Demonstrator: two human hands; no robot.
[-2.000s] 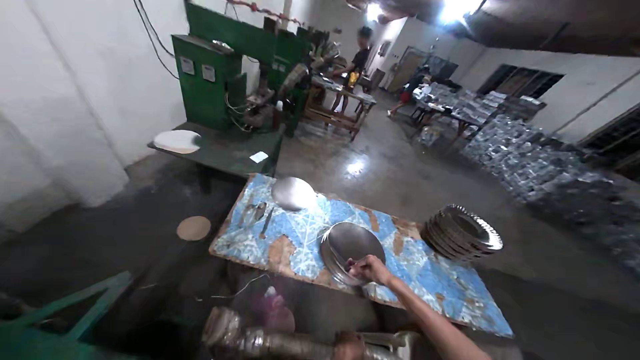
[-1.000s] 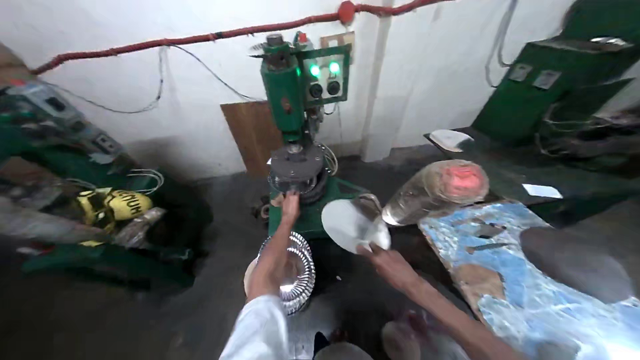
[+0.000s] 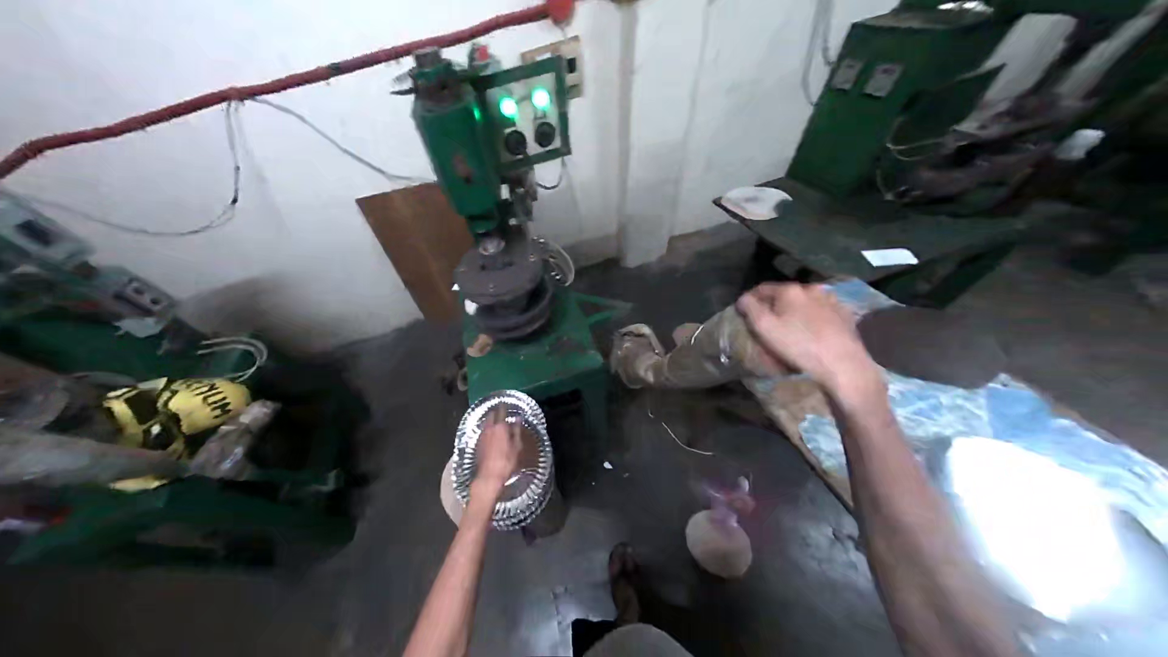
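Note:
My left hand (image 3: 497, 449) reaches down over the stack of fluted metal pans (image 3: 505, 514); motion blur hides its fingers, and I cannot tell whether it grips the top pan. Beyond the stack stands a green press (image 3: 456, 151) with a round die (image 3: 502, 283) and two lit green lamps. My right hand (image 3: 798, 324) is raised near the corner of the blue-patterned table (image 3: 922, 411), over a wrapped roll (image 3: 707, 354), with its fingers bent and nothing visible in it. A shiny metal disc (image 3: 1036, 525) lies on the table, and a dark round shape (image 3: 931, 345) is at its far side.
A dark bench (image 3: 876, 224) at the back right holds a pale disc (image 3: 756, 203) and a white paper. At left is green machinery (image 3: 274, 511) with a yellow bag (image 3: 196, 406). A round pale object (image 3: 719, 545) lies on the floor near my foot.
A second ago my left hand was at the press die; it is now over the fluted pans. My right hand held a pale metal disc then and has moved away from the press toward the table, the disc gone.

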